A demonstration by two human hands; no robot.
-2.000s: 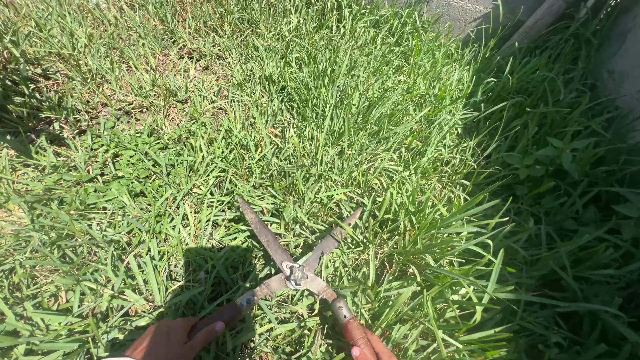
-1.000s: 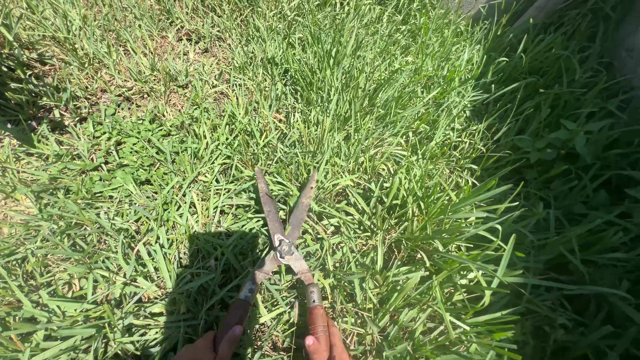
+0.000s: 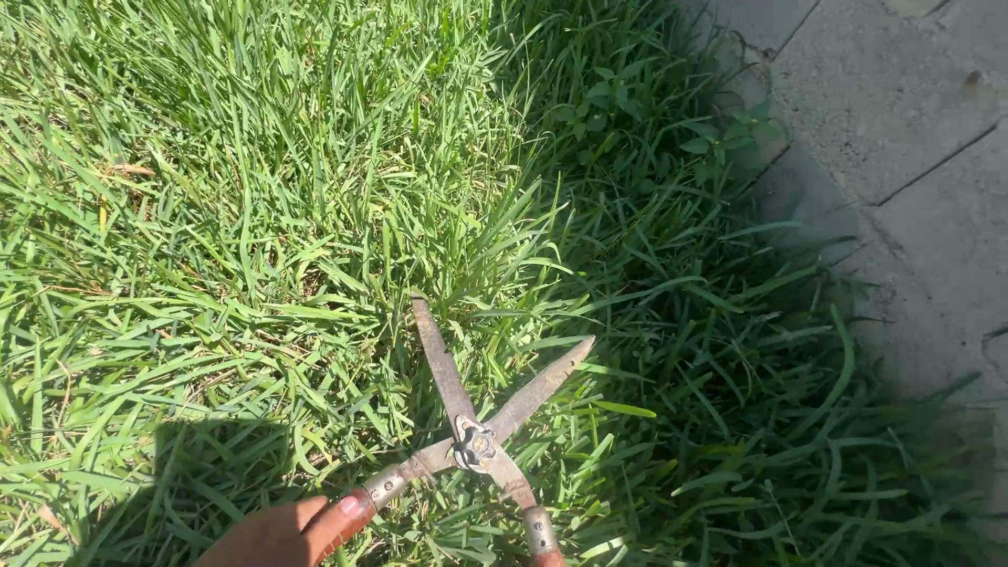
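Observation:
A pair of hedge shears [image 3: 475, 447] with worn, rust-marked blades lies low over the grass [image 3: 354, 260], its blades spread apart and pointing away from me. My left hand [image 3: 276, 531] grips the left wooden handle just behind its metal ferrule, at the bottom edge of the view. The right handle [image 3: 547, 557] runs out of the frame at the bottom; my right hand is not visible. Long green blades of grass stand around and between the shear blades.
Grey stone or concrete slabs [image 3: 937, 150] with dark joints border the grass on the right. Taller grass and a leafy weed [image 3: 602, 98] stand in shade beside them. A dark shadow falls on the grass at the lower left.
The view has shifted toward the right, showing more of the slabs. The shear blades, partly closed one second ago, are now spread wider. My right hand has dropped out of view.

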